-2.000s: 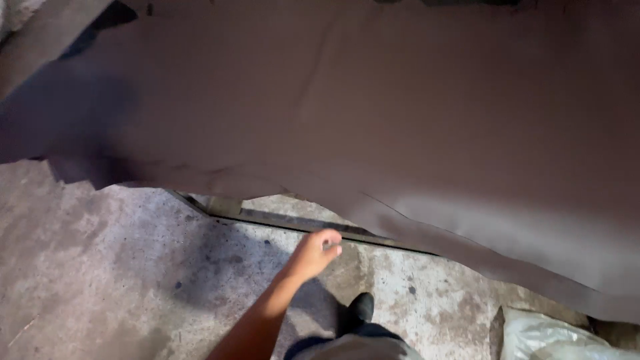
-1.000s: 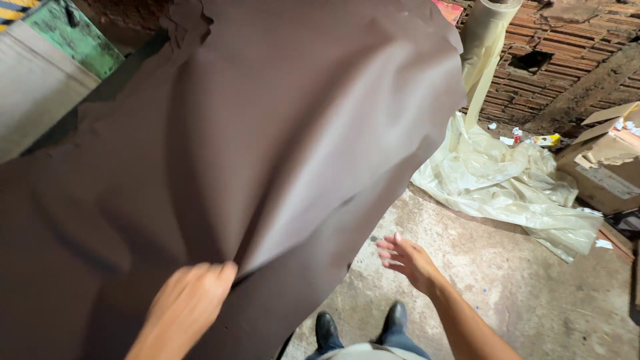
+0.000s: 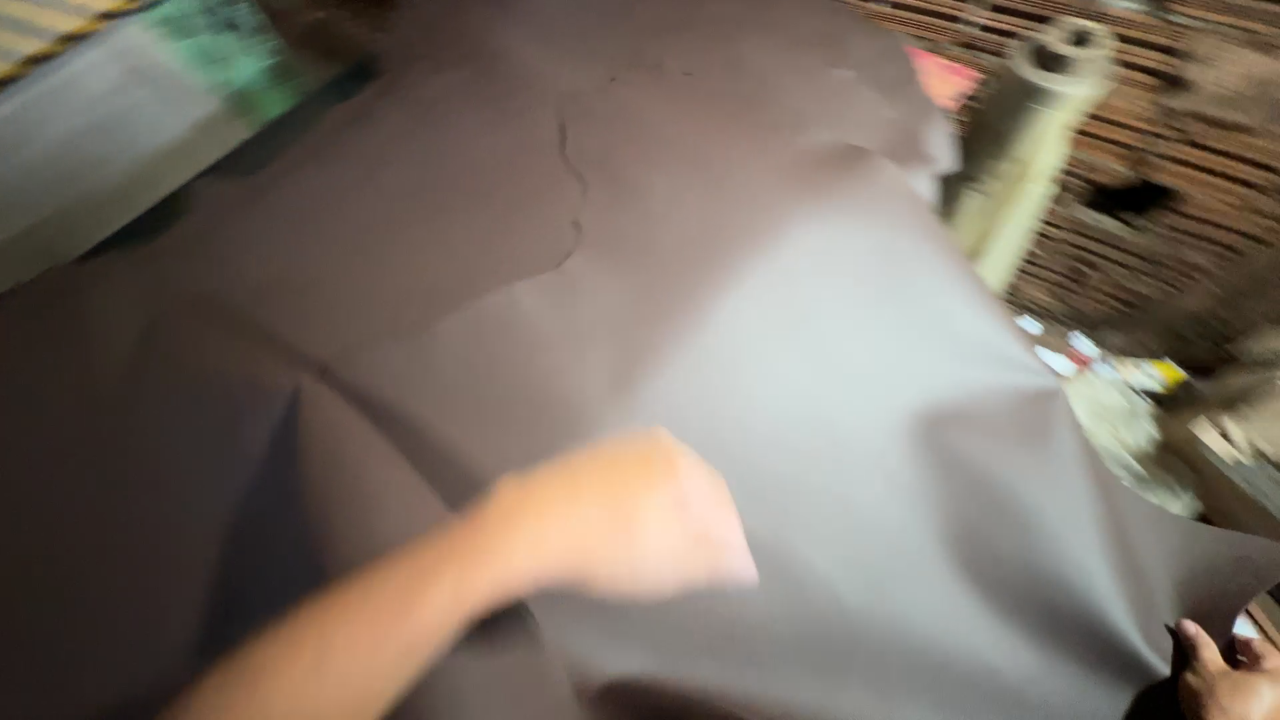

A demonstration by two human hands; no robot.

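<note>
A large brown sheet, which looks like leather, (image 3: 480,200) spreads across most of the view, with folds and a sheen at its middle. My left hand (image 3: 650,520), blurred, is over the lower middle of the sheet with its fingers curled down; whether it grips the material is not clear. At the lower right edge my right hand (image 3: 1225,675) pinches the sheet's corner, which is pulled out into a taut point. Another layer with an irregular edge shows near the top middle.
A pale plastic-wrapped roll (image 3: 1030,150) leans by the stacked ribbed bricks (image 3: 1180,120) at the upper right. Crumpled plastic (image 3: 1130,440) and small scraps lie below it. A grey and green surface (image 3: 120,130) stands at the upper left.
My right hand, free above the floor a second ago, now holds the sheet's corner at the far right. The sheet now spreads over the floor area seen before. My left hand has moved right.
</note>
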